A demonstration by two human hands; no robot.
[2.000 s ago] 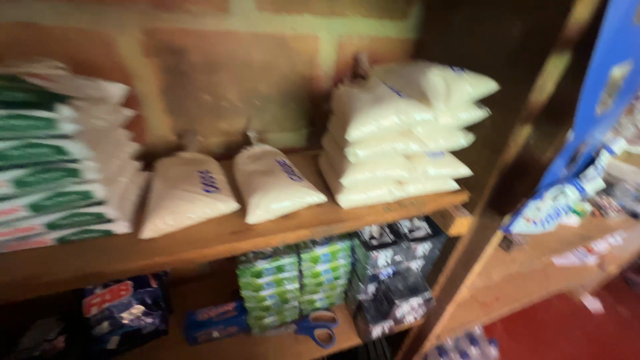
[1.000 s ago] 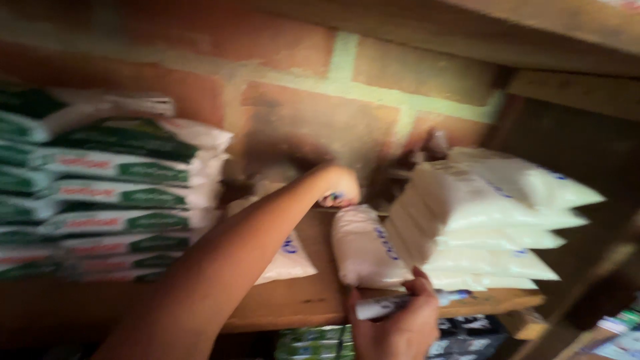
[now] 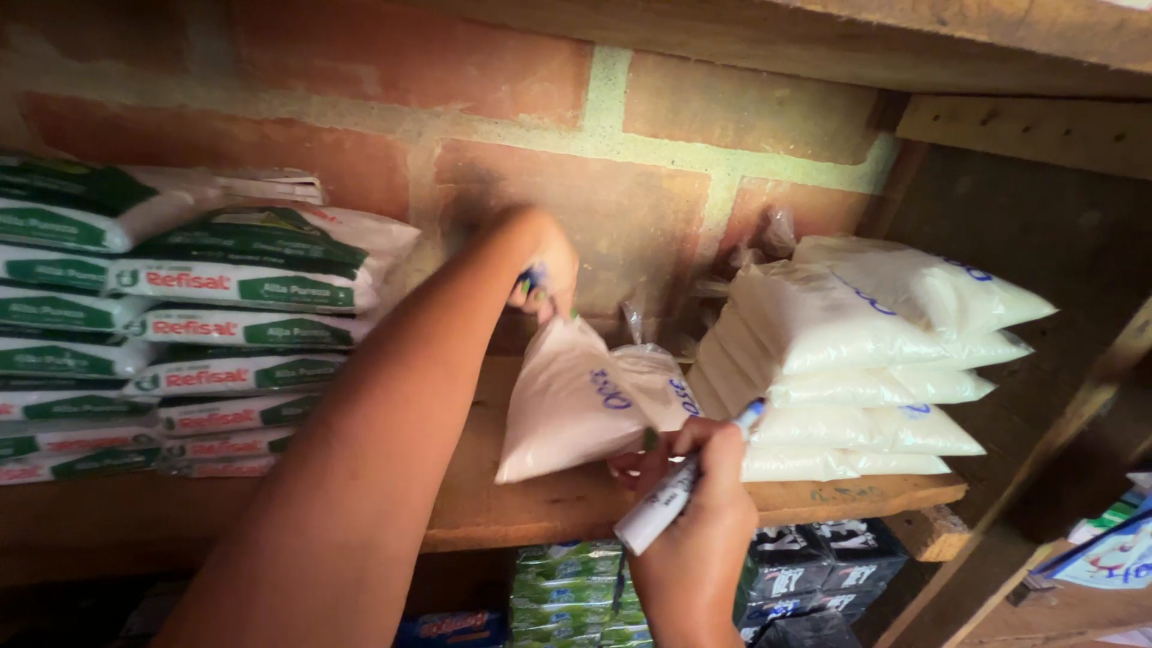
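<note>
By its gathered top, my left hand [image 3: 544, 270] grips a clear plastic bag of white powder or grains [image 3: 576, 405], which bears blue handwriting; something blue, perhaps a marker cap, shows in the same hand. My right hand [image 3: 697, 531] holds a white marker with a blue tip [image 3: 661, 504], its fingers at the bag's lower right corner. Just behind and to the right stands a second such bag [image 3: 652, 382] with a knotted top. Farther right, a stack of similar filled bags [image 3: 855, 360] rests on the wooden shelf [image 3: 531, 508].
Stacked Refisal salt packets [image 3: 225, 369] occupy the left side of the shelf, before a brick wall [image 3: 567, 189]. A wooden board [image 3: 810, 40] runs overhead. Green packs [image 3: 576, 594] and black packs [image 3: 810, 576] sit below. A slanted wooden post [image 3: 1035, 504] stands at right.
Both hands have come into view since the first frame. The left bag, earlier standing on the shelf, is now gripped by its top and shifted against the second bag. The view has moved nearer the shelf.
</note>
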